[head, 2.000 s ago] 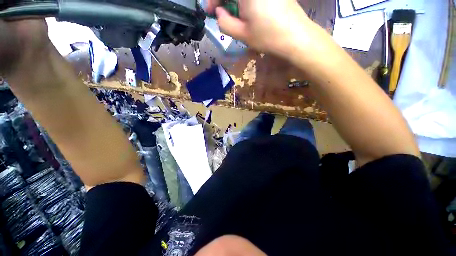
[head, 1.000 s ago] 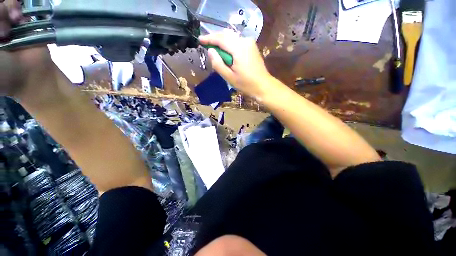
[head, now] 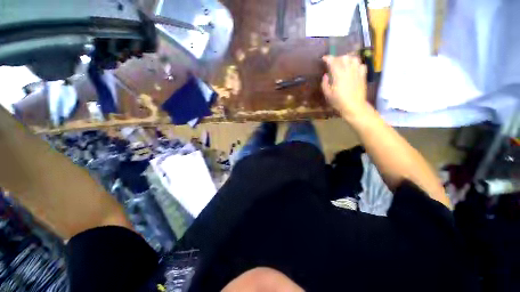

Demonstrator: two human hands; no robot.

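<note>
The grey cloth-cutting machine (head: 68, 28) lies at the upper left, cut off by the picture's edge. Its silver base plate (head: 196, 25) shows at its right. My right hand (head: 345, 82) is palm down over the table at the right, fingers forward, beside the black-handled screwdriver (head: 368, 60). A bit of green (head: 332, 47), like the green-handled screwdriver, shows at its fingertips. Blur hides whether the fingers grip it. My left hand is outside the left edge; only the forearm shows.
The brush (head: 378, 28) lies right of the black-handled screwdriver, beside pale fabric (head: 422, 85). A small dark part (head: 291, 83) lies mid-table. A navy scrap (head: 187, 104) lies near the table's front edge. White paper (head: 330, 17) is at the back. Offcuts cover the floor at left.
My right hand has moved from the machine, where it held the green-handled screwdriver, to the right side of the table. The view has shifted right, and my left hand has left the picture.
</note>
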